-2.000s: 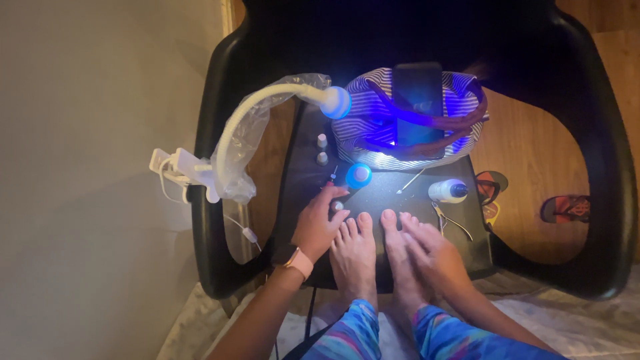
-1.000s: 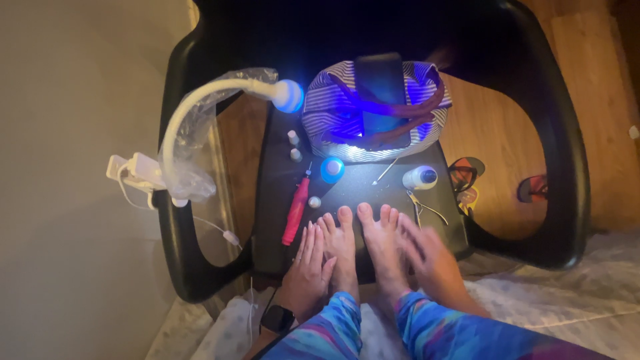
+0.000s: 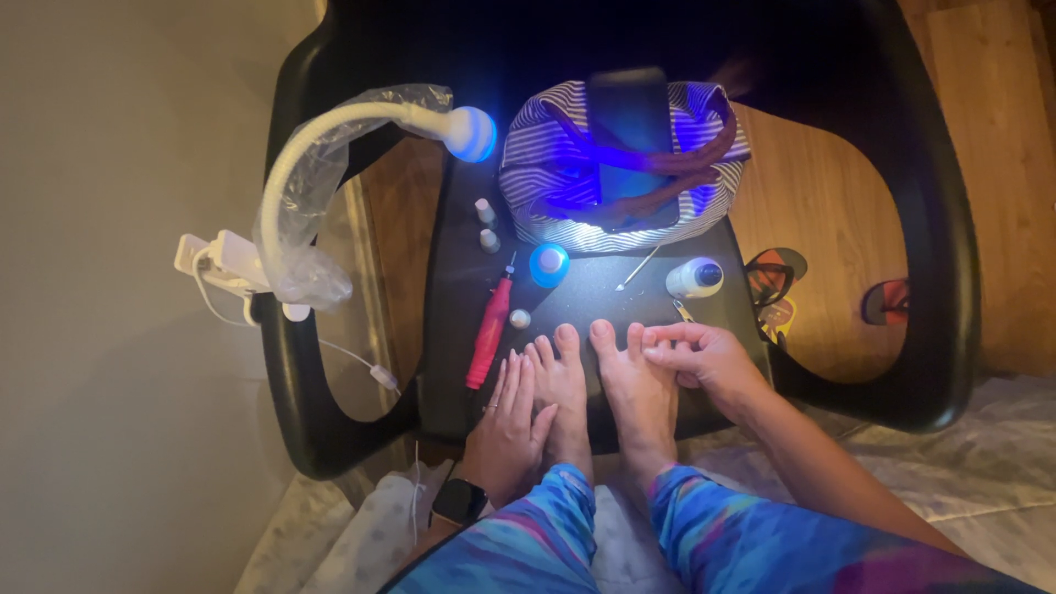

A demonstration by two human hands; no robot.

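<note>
My left hand (image 3: 509, 433), with a ring and a dark smartwatch (image 3: 459, 501) at its wrist, rests flat along the outer side of my left foot (image 3: 563, 392). Thumb and forefinger of my right hand (image 3: 701, 360) pinch a smaller toe of my right foot (image 3: 634, 396). Both feet stand on the black chair seat (image 3: 462, 285). A red-handled tool with a thin metal tip (image 3: 490, 330) lies left of the toes, beside a small white-capped bottle (image 3: 520, 318). Beyond the toes are a blue-lit round bottle (image 3: 549, 265), a thin metal tool (image 3: 639, 268) and a white bottle with a dark cap (image 3: 695, 278). Metal nippers (image 3: 683, 311) are partly hidden by my right hand.
A striped bag (image 3: 544, 181) with a dark phone (image 3: 631, 124) stands at the back of the seat. A plastic-wrapped gooseneck lamp (image 3: 276, 194) clamps to the left armrest. Two small bottles (image 3: 487, 227) stand near the bag. Flip-flops (image 3: 775, 268) lie on the floor at right.
Two seconds ago my left hand was at the red-handled tool; one second ago it lay beside my left foot, the tool on the seat. My right hand has moved onto the toes of my right foot.
</note>
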